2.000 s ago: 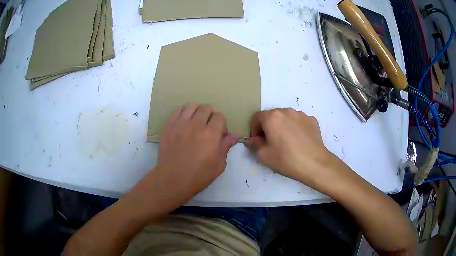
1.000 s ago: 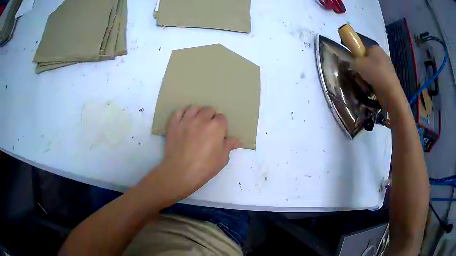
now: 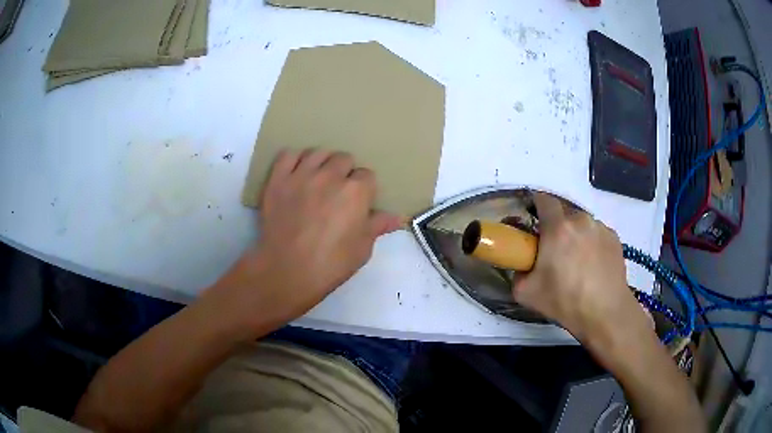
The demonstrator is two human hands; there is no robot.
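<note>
A khaki five-sided pocket piece lies flat on the white table, its blunt point away from me. My left hand presses flat on its lower left part, the thumb at the near edge. My right hand is closed round the wooden handle of the steam iron. The iron's tip points left and meets the piece's near right corner, close to my left thumb. The near edge under my left hand is hidden.
A fanned khaki stack lies at the far left, and another khaki pile at the far edge. The dark iron rest with reddish bars is at the right. Blue hoses run behind the iron. Red handles show at the top.
My right hand has left the near edge, taken the iron and brought it from the rest leftward to the piece's corner. My left hand has stayed on the piece. The camera view has shifted.
</note>
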